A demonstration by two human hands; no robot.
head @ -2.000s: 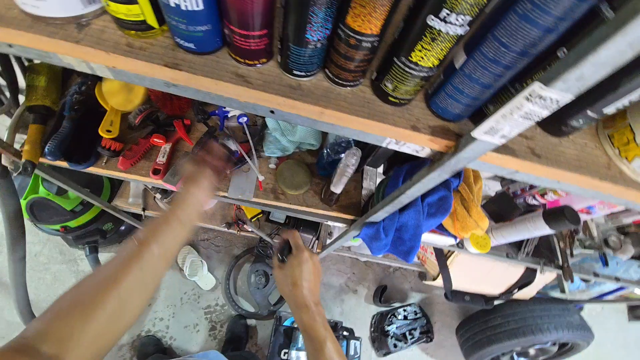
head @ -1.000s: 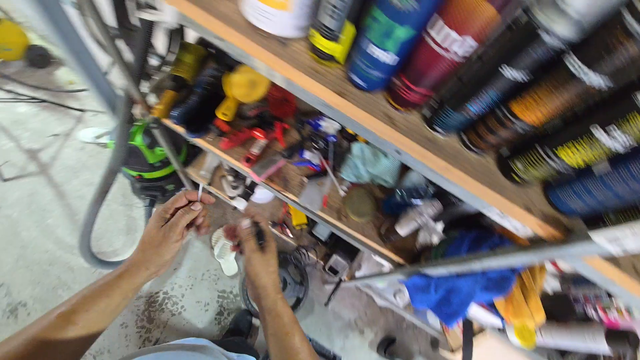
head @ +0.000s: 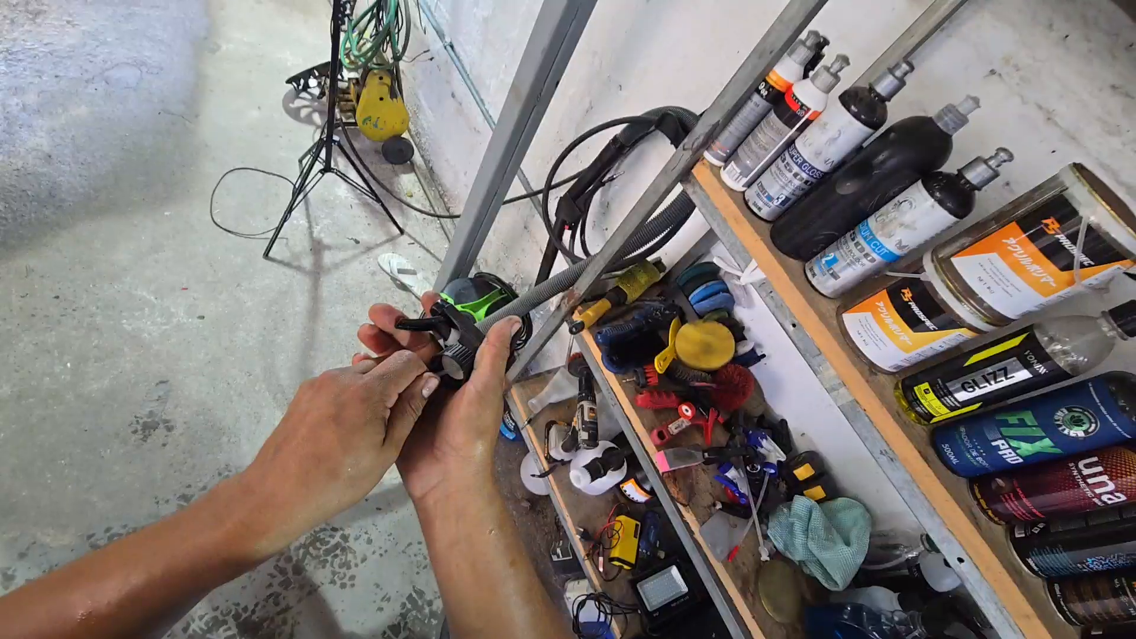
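A small black plastic part with a lever-like arm and a ribbed knob [head: 456,359] is between my hands, near the middle left of the view. My right hand [head: 461,426] is closed around it from below, thumb on the right and fingertips behind at the left. My left hand [head: 346,435] overlaps the right one, its fingertips pinched together against the near side of the part. Whether those fingers hold a separate thin piece is hidden. Behind the hands are a green and black vacuum cleaner [head: 479,302] and its grey corrugated hose [head: 568,280].
Metal shelving rises at the right, with bottles and cans on its upper wooden shelf [head: 879,417]. The shelf below holds brushes, a yellow round pad [head: 704,344] and a teal cloth [head: 821,537]. A cordless drill [head: 586,413] lies lower. A black tripod [head: 327,169] stands on the concrete floor.
My hands, apart in both earlier frames, have come together around the black part. The left hand has left the shelf, where it was two seconds ago. The view has swung left.
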